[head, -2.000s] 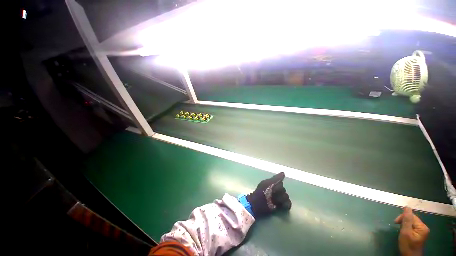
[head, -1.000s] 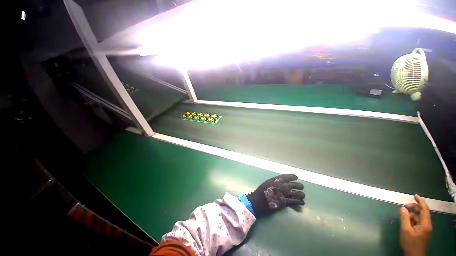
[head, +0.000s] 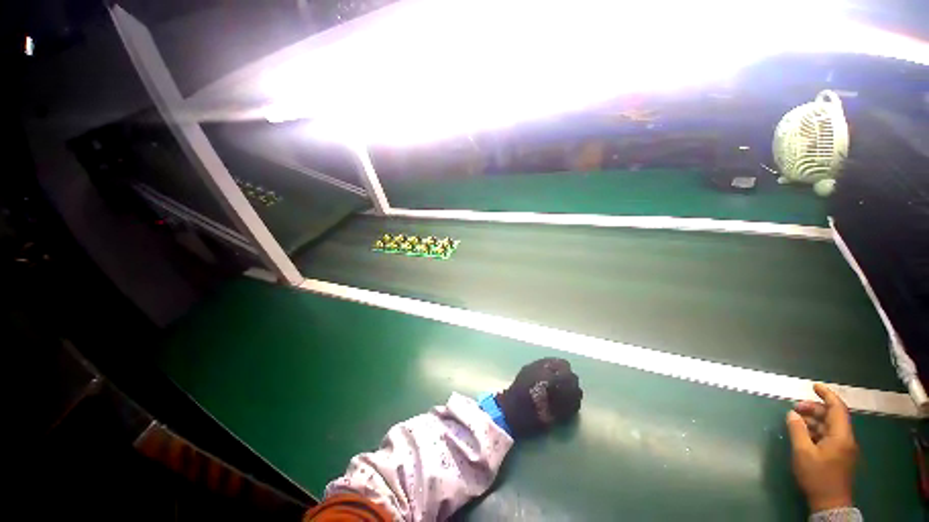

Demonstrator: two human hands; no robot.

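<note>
A populated board strip (head: 416, 246) with rows of yellow-and-black parts lies on the dark green conveyor belt (head: 611, 280), toward its left part. My left hand (head: 543, 396), in a black glove with a blue cuff, is closed over the green bench, just in front of the near white rail. Nothing shows in it. My bare right hand (head: 823, 449) is at the lower right by the near rail, with thumb and forefinger apart and the other fingers curled. It holds nothing visible. Neither hand touches the board strip.
A near white rail (head: 530, 331) and a far white rail (head: 611, 220) border the belt. A slanted white post (head: 209, 153) stands at the left, with another board strip (head: 257, 192) beyond it. A pale fan (head: 812, 143) stands at the back right. A very bright lamp glares above.
My left hand has closed from spread fingers and shifted slightly left. The board strip has moved a little right along the belt. My right hand appears slightly farther left and higher; the whole view has shifted.
</note>
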